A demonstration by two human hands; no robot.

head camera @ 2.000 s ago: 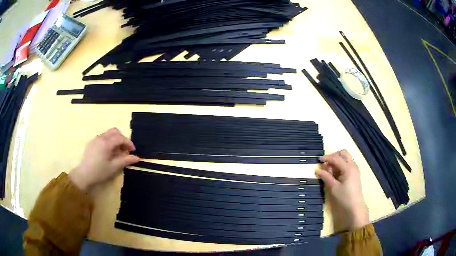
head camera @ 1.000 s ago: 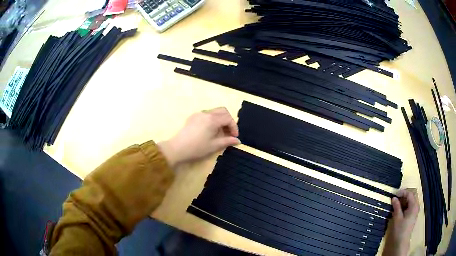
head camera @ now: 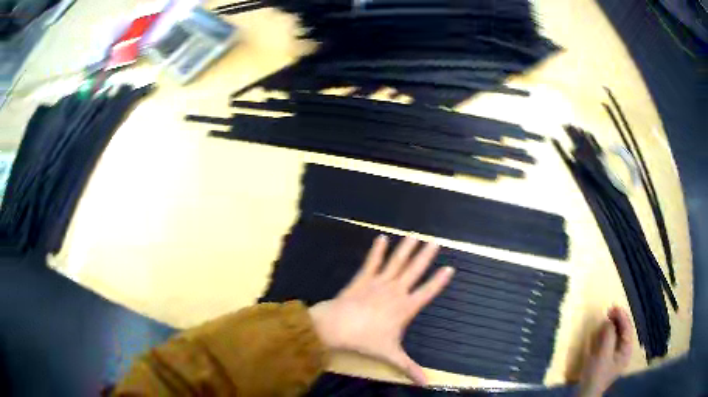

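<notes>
An aligned batch of black strips (head camera: 473, 326) lies flat at the near table edge, with small pale marks near its right end. My left hand (head camera: 380, 306) lies palm down on this batch with its fingers spread, holding nothing. A second aligned batch (head camera: 435, 205) lies just beyond it, with a narrow gap that tapers towards the left. My right hand (head camera: 609, 349) is blurred, over the table right of the near batch and apart from it; its fingers look curled, and whether it holds anything cannot be told. A loose working group of strips (head camera: 373, 136) with stepped ends lies farther back.
The main pile of strips (head camera: 419, 46) is at the far side. A left-hand bundle (head camera: 58, 167) lies at the left edge. A right-hand bundle (head camera: 621, 233) has a tape roll (head camera: 623, 167) on it, with thin separate strips (head camera: 644, 178) beside. A calculator (head camera: 194, 46) is upper left.
My left hand has moved from the left ends of the strips onto the near batch and spread open. My right hand has come away from the strips' right ends. The view has shifted.
</notes>
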